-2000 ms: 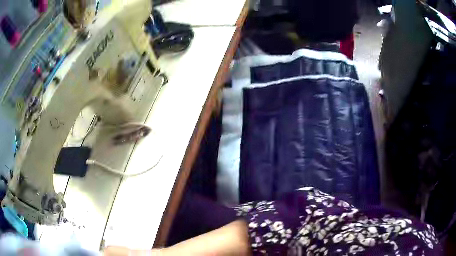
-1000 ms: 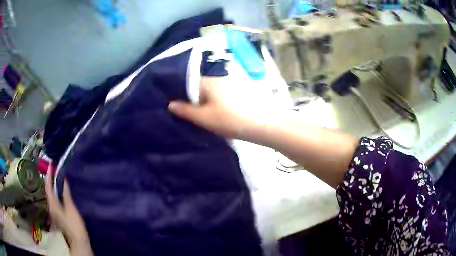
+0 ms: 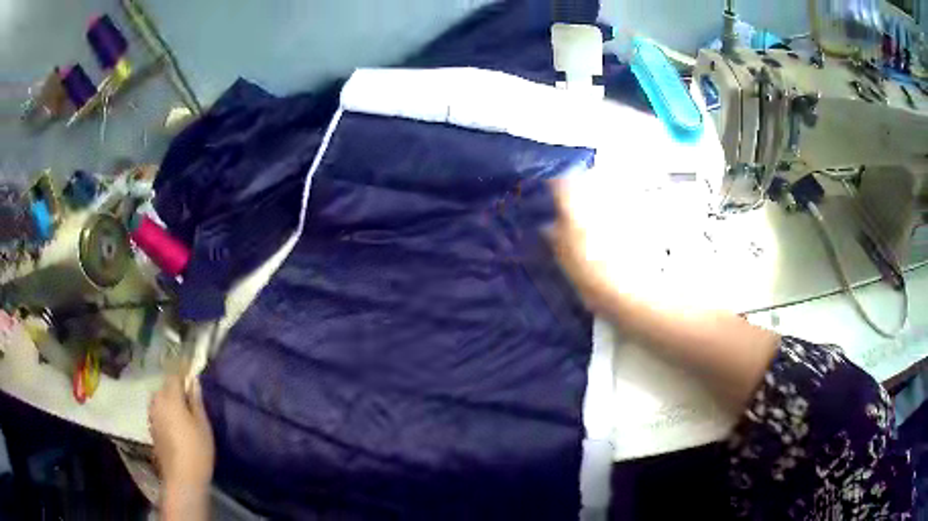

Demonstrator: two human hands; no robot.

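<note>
A large quilted navy panel (image 3: 407,295) with white edges lies spread over the table in front of me and hangs past the front edge. My left hand (image 3: 183,438) is at its left white edge, low in the view; the fingertips are blurred and I cannot tell whether they grip the cloth. My right hand (image 3: 575,239) is at the panel's upper right edge, blurred and washed out by bright light; its grip cannot be told. More dark navy cloth (image 3: 229,173) lies bunched behind and left of the panel.
The cream sewing machine (image 3: 814,122) stands at the right, with a blue oval piece (image 3: 667,90) at its left end. A black device (image 3: 807,190) with a looping white cable is on its bed. Another machine (image 3: 102,249) and a pink spool (image 3: 161,246) are at the left.
The view has swung from the machine and low pile to the table. Since one second ago the panel lies flatter and wider, its top white edge showing, and my right hand is at its right edge.
</note>
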